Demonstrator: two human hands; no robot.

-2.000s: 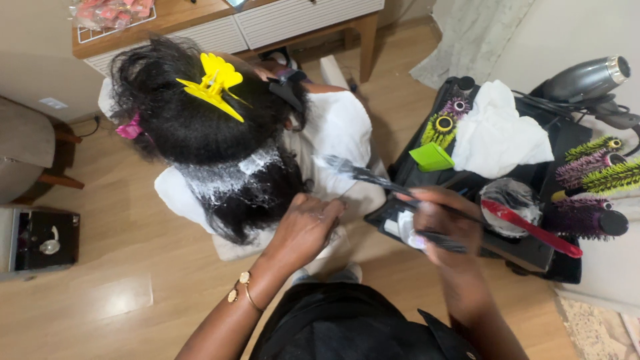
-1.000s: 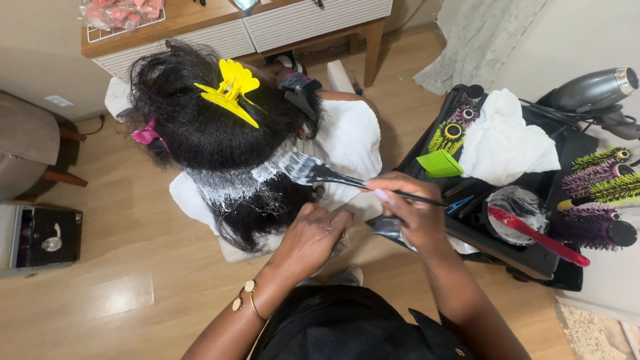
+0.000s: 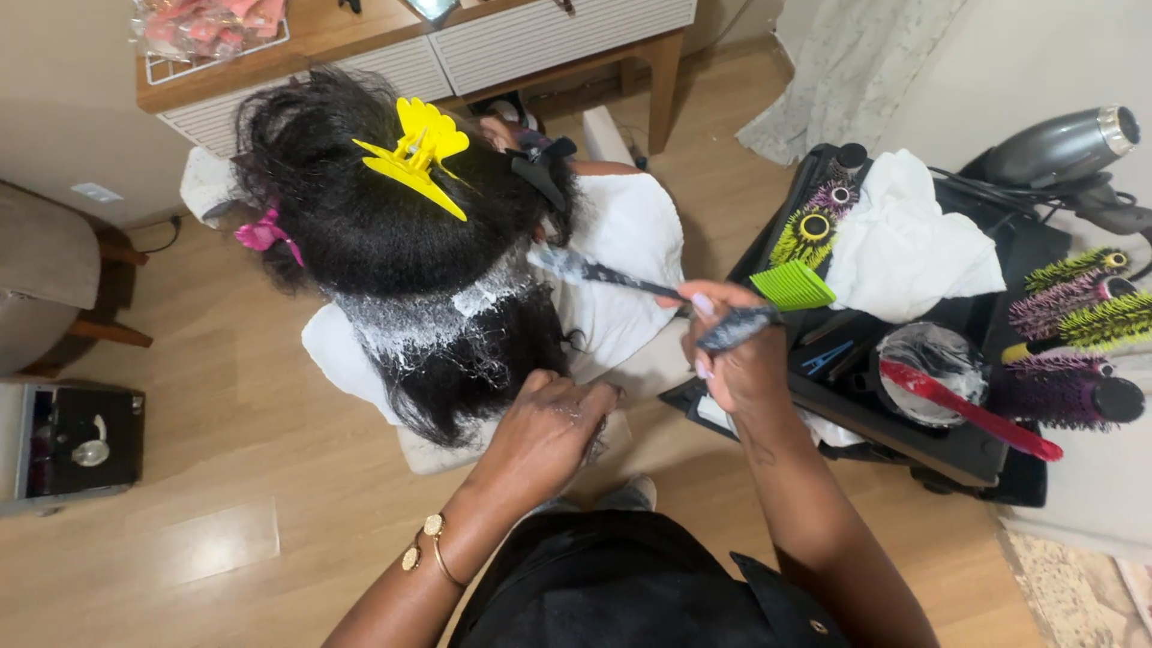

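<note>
A seated person's dark hair (image 3: 405, 234) has a yellow claw clip (image 3: 418, 153) on top and a pink clip (image 3: 265, 236) at the left. White cream (image 3: 405, 328) coats a band across the back, above loose dark lengths. My right hand (image 3: 742, 355) holds a dark tint brush (image 3: 621, 275), its cream-covered bristles at the right end of that band. A second dark, cream-smeared tool (image 3: 738, 329) is also in this hand; its kind is unclear. My left hand (image 3: 549, 432), fingers curled, is just below the hair ends; whether it grips any strands is hidden.
On the black trolley (image 3: 954, 450) at right are a bowl of cream (image 3: 931, 369) with a red-handled tool (image 3: 972, 409), a white cloth (image 3: 909, 238), a green comb (image 3: 794, 286), round brushes (image 3: 1066, 396) and a hair dryer (image 3: 1053, 148). A wooden console (image 3: 558, 45) stands beyond the person.
The brush has come off the creamed band, where it lay one second ago, and moved toward its right end. My right hand has turned, and the second dark tool shows more plainly in it.
</note>
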